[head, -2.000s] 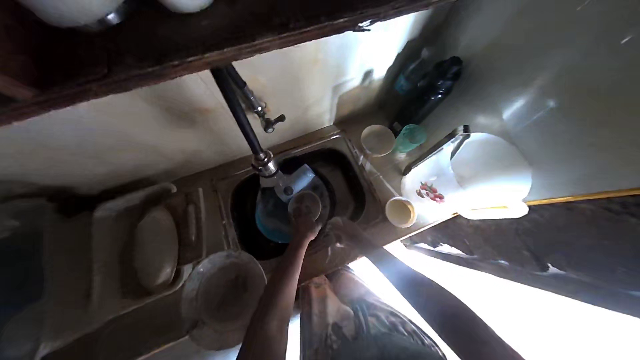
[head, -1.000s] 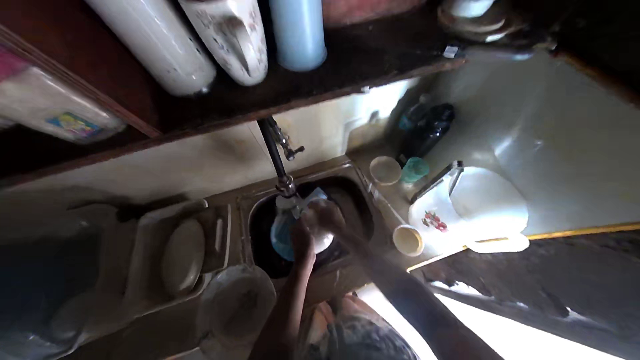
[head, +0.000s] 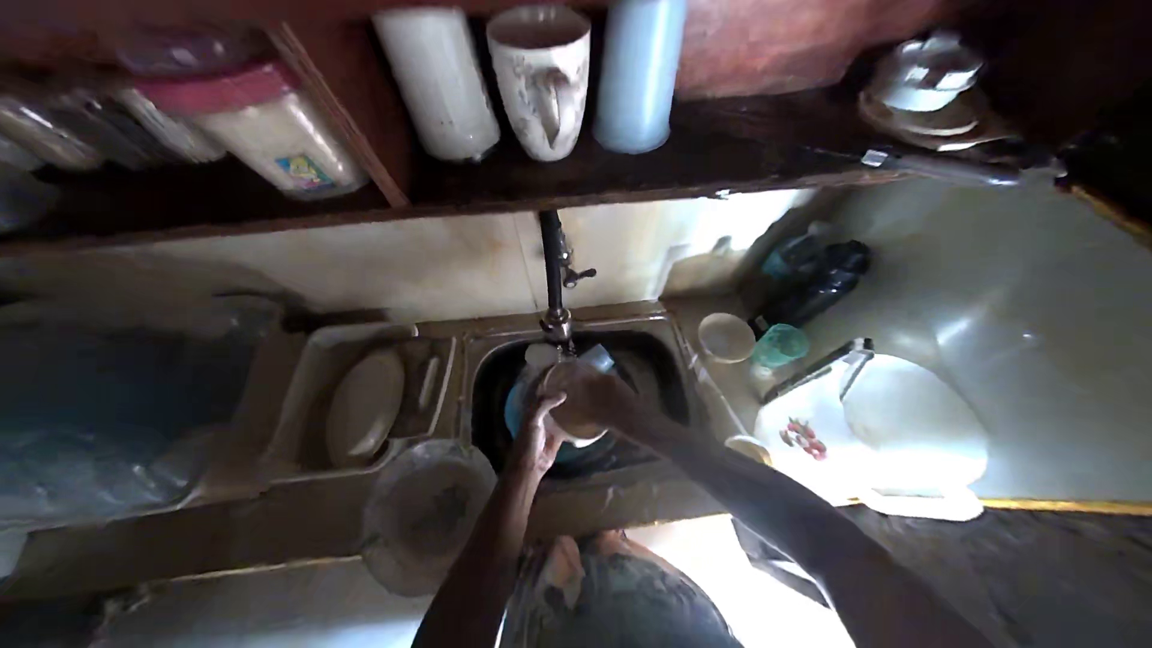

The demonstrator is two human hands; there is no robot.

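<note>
Under the faucet (head: 557,322), my left hand (head: 540,430) grips the left rim of a round bowl (head: 576,423) held over the sink (head: 670,360). My right hand (head: 605,396) is on the bowl's right side, blurred, and its fingers are hard to make out. Water appears to fall from the spout beside the bowl. Beneath the hands, a blue basin (head: 515,409) and other dishes sit in the dark sink, partly hidden by the bowl and hands.
Left of the sink are a dish tray (head: 301,405) with an oval dish (head: 364,407) and a large clear bowl (head: 430,513). On the right stand a pale cup (head: 726,337), a green cup (head: 781,346) and a white container (head: 913,418). A shelf (head: 747,171) with mugs hangs above.
The view has tilted up, showing more of the shelf. Two seconds ago my right hand was apart from the left, lower right in the sink; now both hands are at the bowl.
</note>
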